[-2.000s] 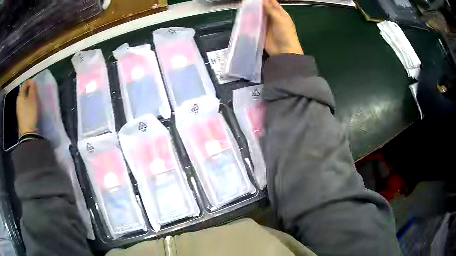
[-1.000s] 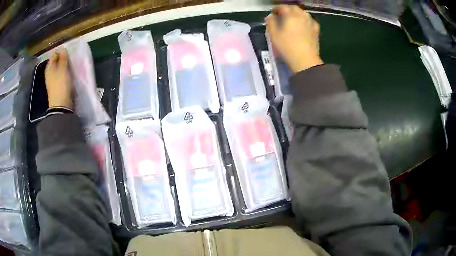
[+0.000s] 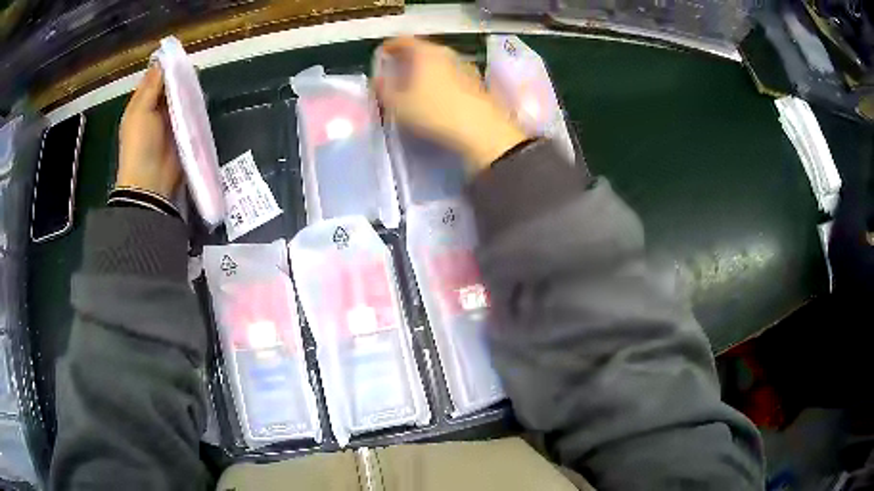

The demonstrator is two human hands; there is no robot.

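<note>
My left hand holds a bagged device tilted up on its edge at the back left of the dark tray. A white printed label lies in the uncovered pocket beside it. My right hand, blurred, is over the top end of a bagged device in the back row; whether it grips it is unclear. Another bagged device lies between my hands, and one lies right of my right hand. Front-row bagged devices lie pink end away from me; my right sleeve partly covers one.
A smartphone lies left of the tray on the green mat. Another tray edge shows at far left. White folded sheets lie at the right edge. A pale rail runs along the back.
My right hand has left the back-right bagged device and moved left to another. My left hand now holds a device up on edge, and the second back pocket from the left has been uncovered.
</note>
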